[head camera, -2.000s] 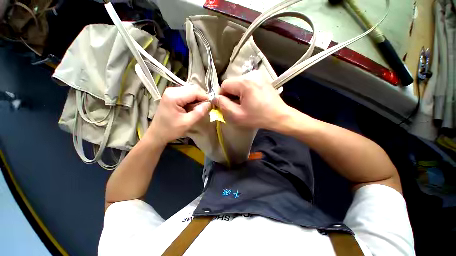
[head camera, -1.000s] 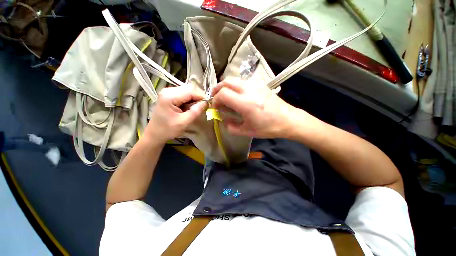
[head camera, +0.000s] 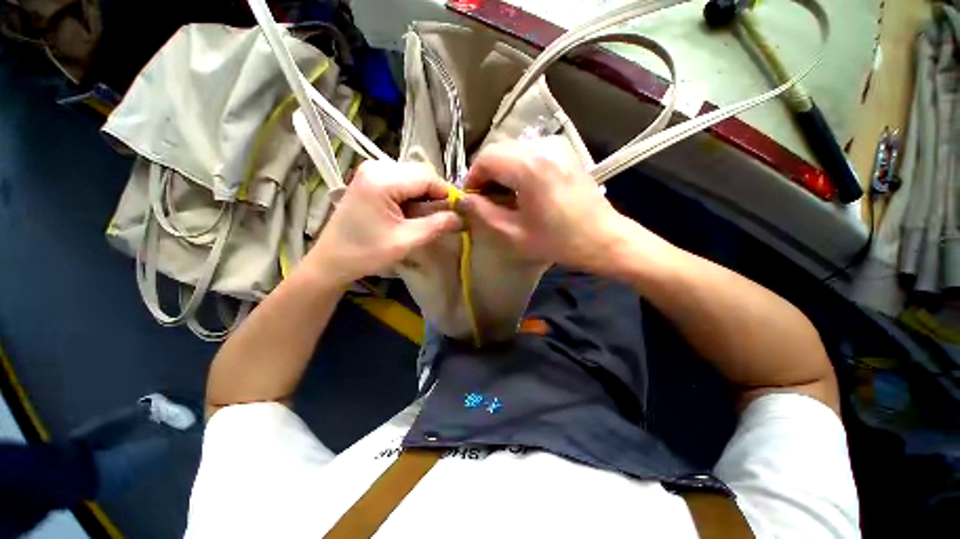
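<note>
A beige handbag body (head camera: 495, 290) stands open on my aproned lap, its mouth facing away from me. Yellow binding tape (head camera: 468, 279) runs down its side seam. My left hand (head camera: 395, 218) and my right hand (head camera: 537, 205) meet at the top of this seam. Both pinch the seam end between thumb and fingers, with a yellow tip showing between them. A zipper (head camera: 453, 116) runs inside the mouth. Long thin handles (head camera: 658, 137) loop out to both sides. The fingers partly hide the seam end.
Beige bags with straps (head camera: 200, 158) are piled at left. A pale workbench with a red edge (head camera: 779, 158) is ahead at right, holding a hammer (head camera: 805, 100) and small metal snips (head camera: 886, 158). Grey-beige parts (head camera: 932, 200) hang far right. A person's leg and shoe (head camera: 168, 411) show lower left.
The yellow tip that hung below my fingers is now folded up between them. My right fingers have closed in on the seam end. A person's leg and shoe have come in at lower left.
</note>
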